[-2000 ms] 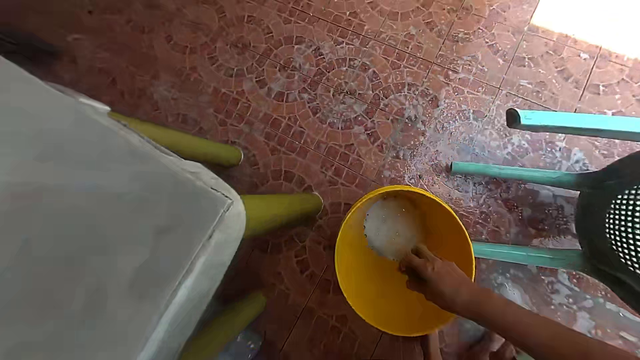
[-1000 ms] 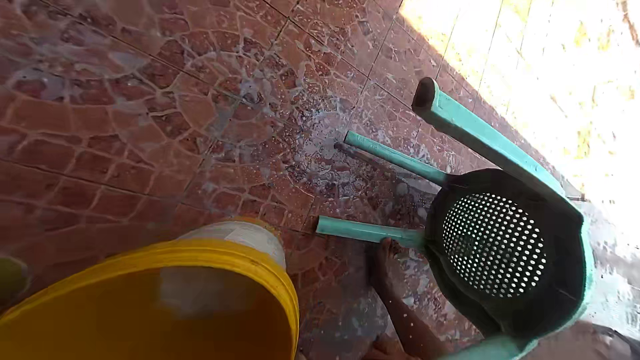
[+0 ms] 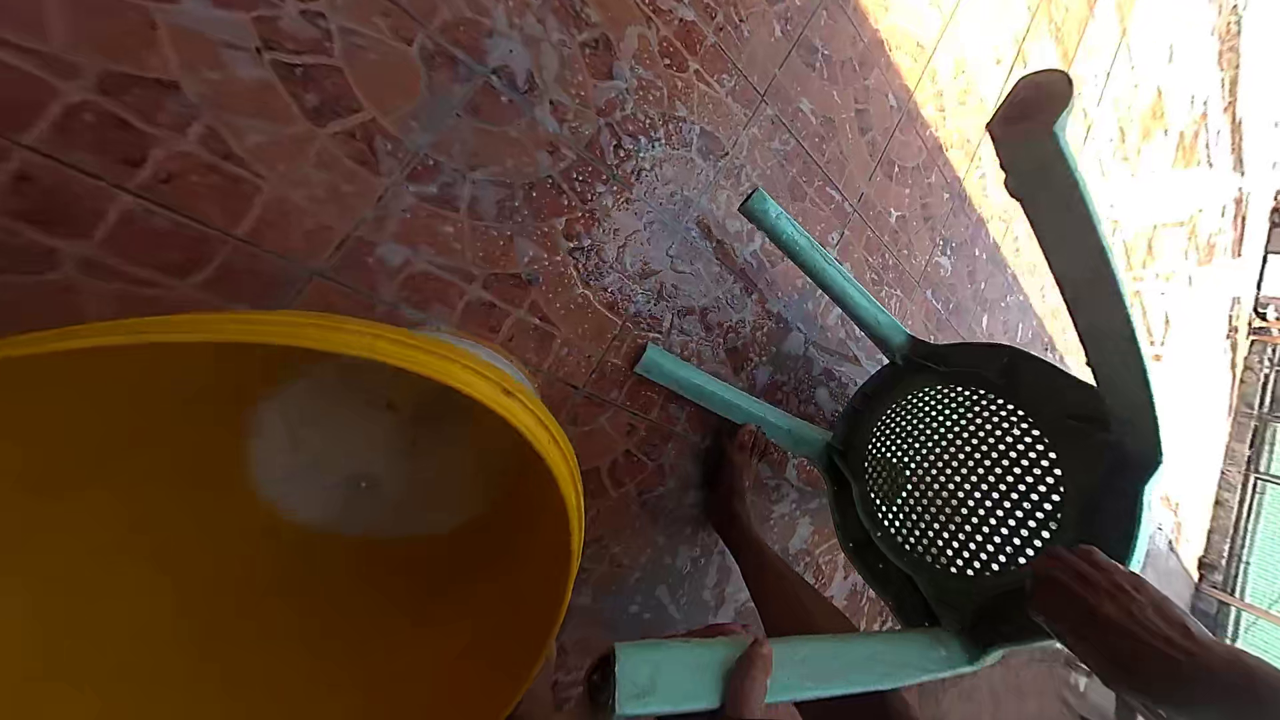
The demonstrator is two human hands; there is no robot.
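Note:
A teal plastic stool or chair is tipped over with its dark underside and round perforated panel facing me. My left hand wraps around its lowest leg near the end, thumb on top. Against the underside, at the lower right of the perforated panel, lies my right hand; its fingertips are dark and blurred, and whether it holds something cannot be told. A large yellow bucket fills the lower left, with a cloudy whitish patch inside.
Reddish patterned floor tiles are wet, with whitish suds and splashes. A bare foot rests beside a stool leg. Bright sunlight falls on the floor at the upper right. A green slatted surface shows at the right edge.
Two seconds ago a hand was in the yellow bucket; now my hands are at the stool. The stool has been tilted, its legs pointing differently. The view has swung right.

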